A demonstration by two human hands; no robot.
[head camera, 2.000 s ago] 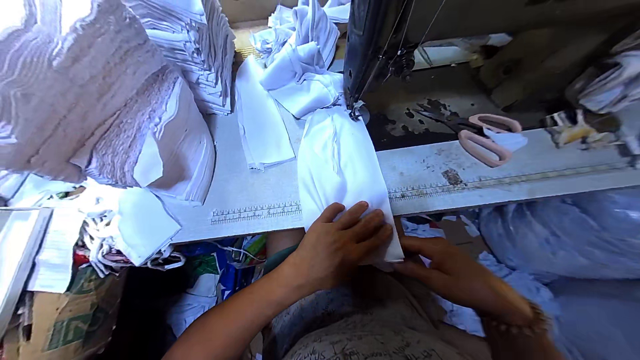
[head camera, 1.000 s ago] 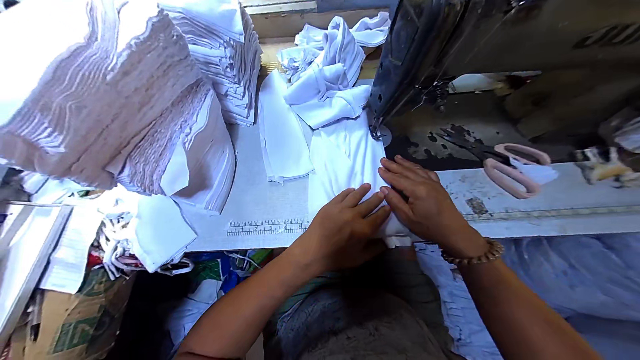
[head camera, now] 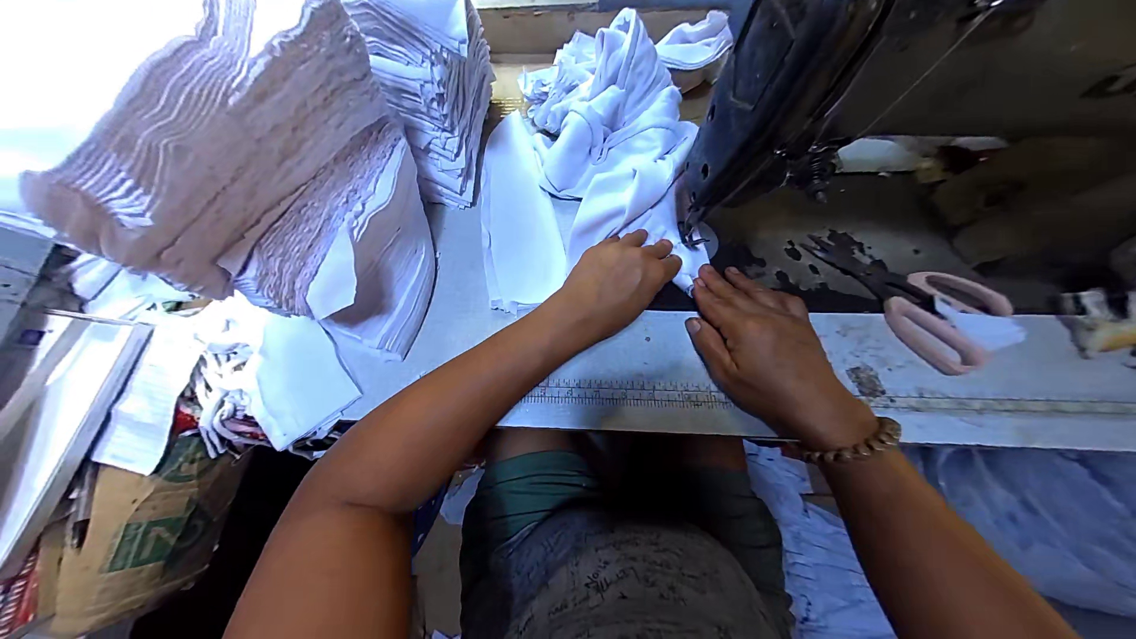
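Note:
White fabric [head camera: 626,200] lies bunched to the left of and beneath the presser foot [head camera: 690,232] of a dark sewing machine [head camera: 772,98]. My left hand [head camera: 621,280] rests on the near end of this cloth, fingers bent, pressing it close to the foot. My right hand [head camera: 759,342] lies palm down on the machine bed, its fingertips at the cloth's near right corner. A flat white fabric piece [head camera: 521,217] lies left of the bunched cloth. Pink-handled scissors [head camera: 941,311] lie to the right of my right hand, a white scrap by their handles.
Tall stacks of cut white fabric [head camera: 257,151] [head camera: 435,98] stand at the left of the table. A printed ruler strip [head camera: 621,392] runs along the front edge. Loose strips and pieces [head camera: 297,377] hang at the lower left above a cardboard box [head camera: 142,532].
The cloth has moved away from me under the machine, so the front ruler area it covered now shows. Both hands have moved forward toward the presser foot, the right one from below the table edge.

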